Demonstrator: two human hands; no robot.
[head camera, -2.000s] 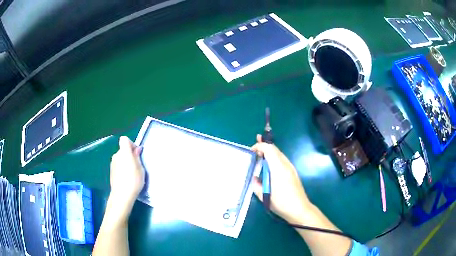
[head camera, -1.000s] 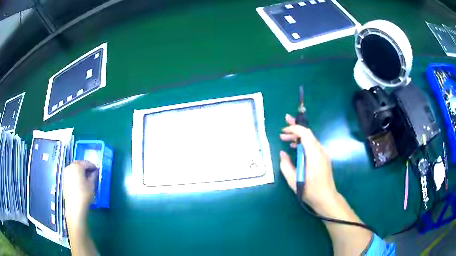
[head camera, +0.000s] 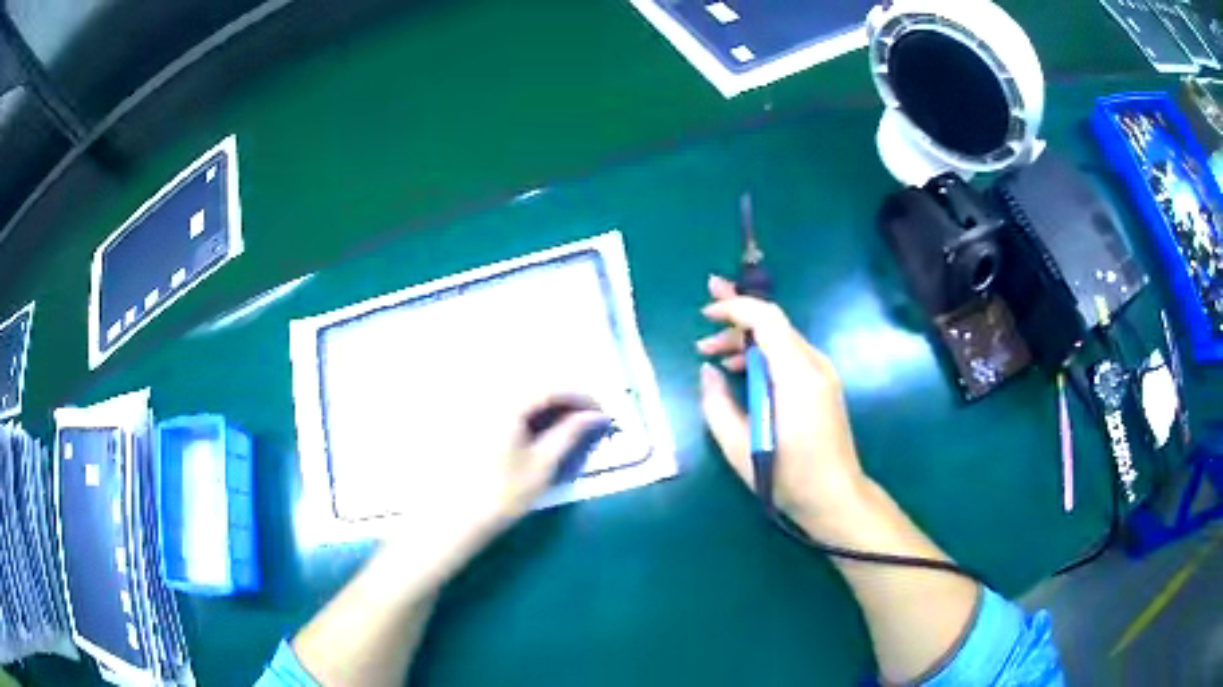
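Observation:
A white-faced panel sheet (head camera: 456, 376) with a dark outline lies flat on the green bench in front of me. My left hand (head camera: 557, 450) is over its lower right corner, slightly blurred, fingertips together; whether they pinch a small part cannot be told, and the ring mark is hidden. My right hand (head camera: 785, 403) is right of the panel and holds the soldering iron (head camera: 761, 403) by its blue handle, tip pointing up and away, touching nothing. The iron's black cord runs back over my right forearm.
A blue parts bin (head camera: 242, 517) and stacked panels (head camera: 101, 537) are at left. Other panels (head camera: 168, 248) lie along the rear. A white round fume extractor (head camera: 1026, 81), black stand (head camera: 925, 242), brown tray (head camera: 982, 352), pink stick (head camera: 1066, 443) and blue components tray (head camera: 1194, 289) are at right.
My left hand has moved right from the blue bin to the panel's lower right corner. Earlier both hands were at the panel's sides; it now lies flat. The camera view has shifted.

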